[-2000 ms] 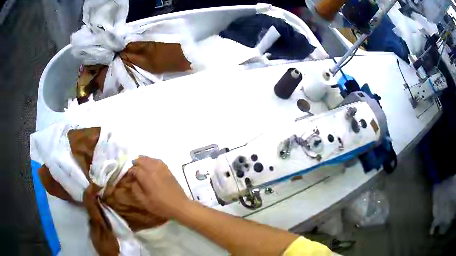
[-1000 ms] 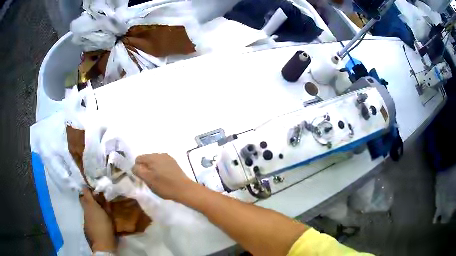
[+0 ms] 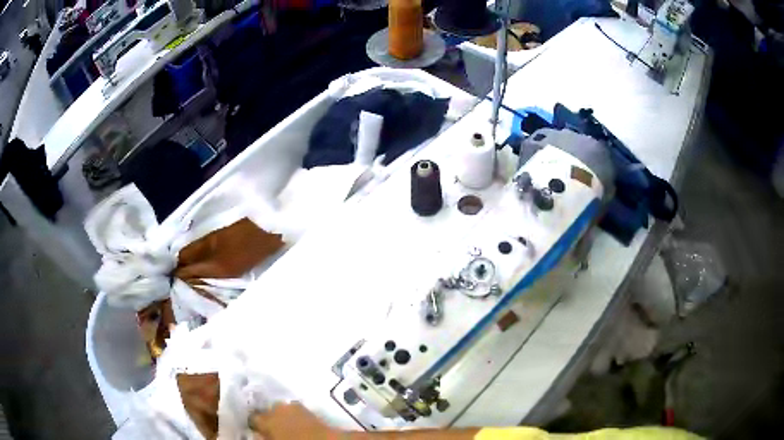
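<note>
A bundle of white fabric with a brown panel point(image 3: 199, 400) lies at the table's left end, cut off by the bottom edge. My right hand point(image 3: 290, 423) is low in the picture, blurred and partly cut off, with its fingers closed at the bundle's white fabric. My left hand is not in view. The white sewing machine head point(image 3: 481, 279) with a blue stripe stands to the right of the bundle. A second, knotted white and brown bundle point(image 3: 228, 251) lies over the side trough point(image 3: 249, 142).
A dark thread cone point(image 3: 425, 187) and a white cone point(image 3: 475, 163) stand behind the machine head. Navy fabric point(image 3: 627, 202) lies at its far end, and more dark cloth point(image 3: 400, 127) lies in the trough. An orange cone point(image 3: 405, 30) stands farther back. Other machines are at upper left and right.
The view has tilted up and turned, so the near bundle and my right hand sit lower in the picture. My left hand, on the bundle one second ago, is out of view.
</note>
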